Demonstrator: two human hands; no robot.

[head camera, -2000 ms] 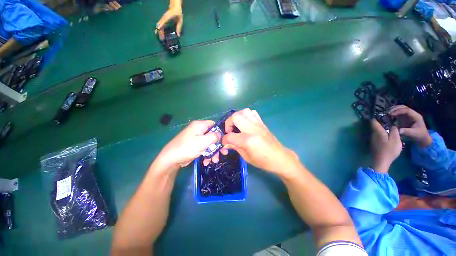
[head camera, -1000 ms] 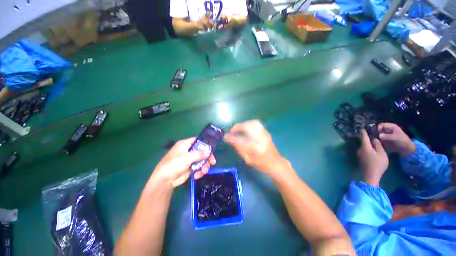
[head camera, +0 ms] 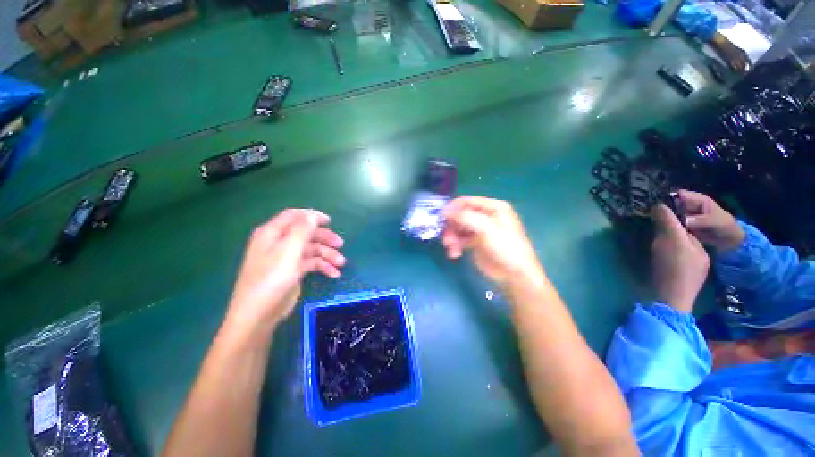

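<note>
A blurred phone half-assembly (head camera: 431,201), dark at its far end and silvery-white at its near end, is at the fingertips of my right hand (head camera: 491,234), which grips it by its right side. My left hand (head camera: 290,259) is empty with its fingers apart, left of the phone. A bright blue bin (head camera: 309,357) with loose small black parts (head camera: 362,348) lies in front of me, below and between my hands.
Several phone units lie on the belt, one of them here (head camera: 235,161). A zip-lock bag (head camera: 71,393) lies at left. At right, a neighbour's hands in blue sleeves (head camera: 666,357) work by black housings (head camera: 625,183) and black plastic (head camera: 760,152). A cardboard box (head camera: 545,11) stands far side.
The phone has passed from my left hand to my right hand and moved right. My left hand has let go and opened. The camera view has shifted; the far-side person is out of view.
</note>
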